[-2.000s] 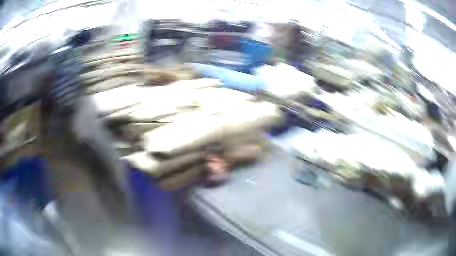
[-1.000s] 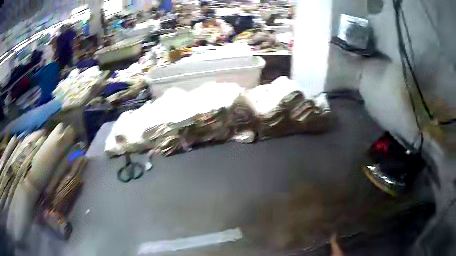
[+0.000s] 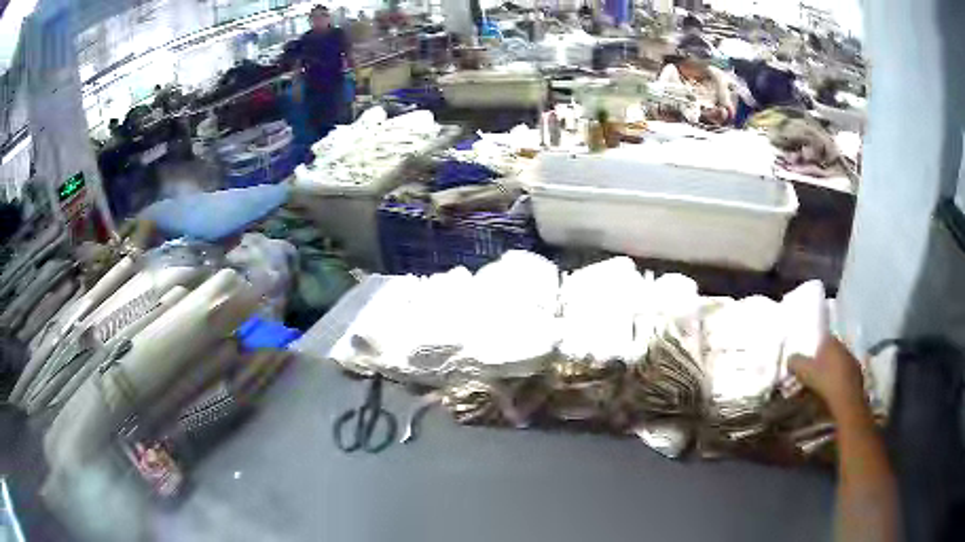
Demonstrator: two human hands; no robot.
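My right hand (image 3: 832, 373) reaches in from the lower right. Its thumb and fingers are closed on the upper part of a white cloth bundle (image 3: 806, 318) at the right end of the row. The other bundles of cut pieces (image 3: 519, 318) lie side by side along the far side of the table, white on top with brownish layered edges facing me. My left hand is not in view.
Black scissors (image 3: 366, 428) lie on the dark grey table (image 3: 317, 492) before the bundles. Beige rolls (image 3: 159, 365) are at left, with a phone (image 3: 157, 466) against them. A white plastic bin (image 3: 661, 212) and blue crate (image 3: 450, 238) stand beyond. A pale pillar (image 3: 912, 180) is at right. A person (image 3: 323, 69) stands far back.
The view has turned right-to-left tilted and shifted toward the bundles; the iron and white strip are out of view. My right hand, barely visible at the bottom edge before, is now on the rightmost bundle.
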